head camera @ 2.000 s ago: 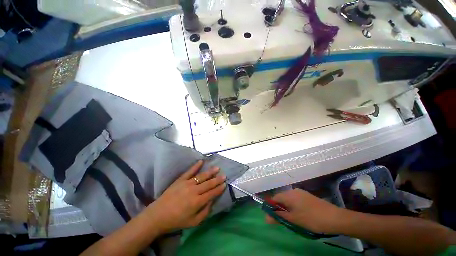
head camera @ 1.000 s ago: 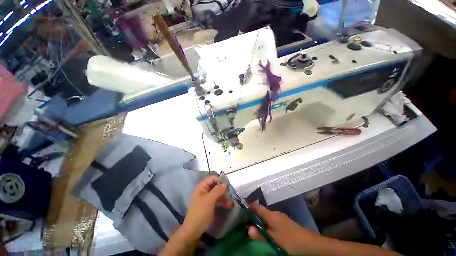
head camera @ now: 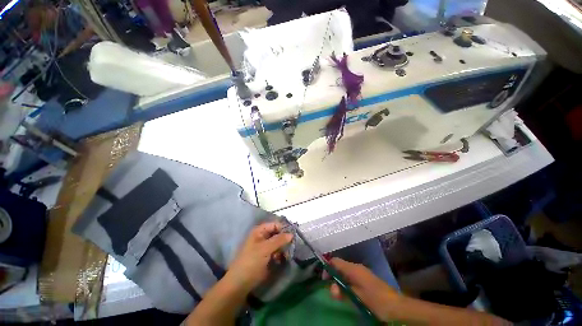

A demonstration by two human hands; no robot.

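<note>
The grey garment panel [head camera: 210,197] lies over the left of the white table, its near right part hanging toward my lap. It bears a dark pocket-like patch [head camera: 137,210] and dark strips [head camera: 185,255]. My left hand [head camera: 263,255] pinches the panel's edge at the table front. My right hand [head camera: 357,285] holds the scissors [head camera: 313,249], with a dark green handle, their blades at the panel's edge beside my left fingertips. Whether the blades are parted is too blurred to tell.
The white sewing machine [head camera: 383,102] stands behind, with a purple thread bundle [head camera: 344,95] on its head. Red-brown snips [head camera: 431,156] lie on its bed. A wooden rod [head camera: 216,35] rises at its left end. Taped cardboard [head camera: 76,223] is left; a blue basket [head camera: 450,255] is low right.
Since two seconds ago, my left hand has gone from flat on the panel to pinching its edge. The panel's near corner has come off the table, and the scissors have stayed at the edge.
</note>
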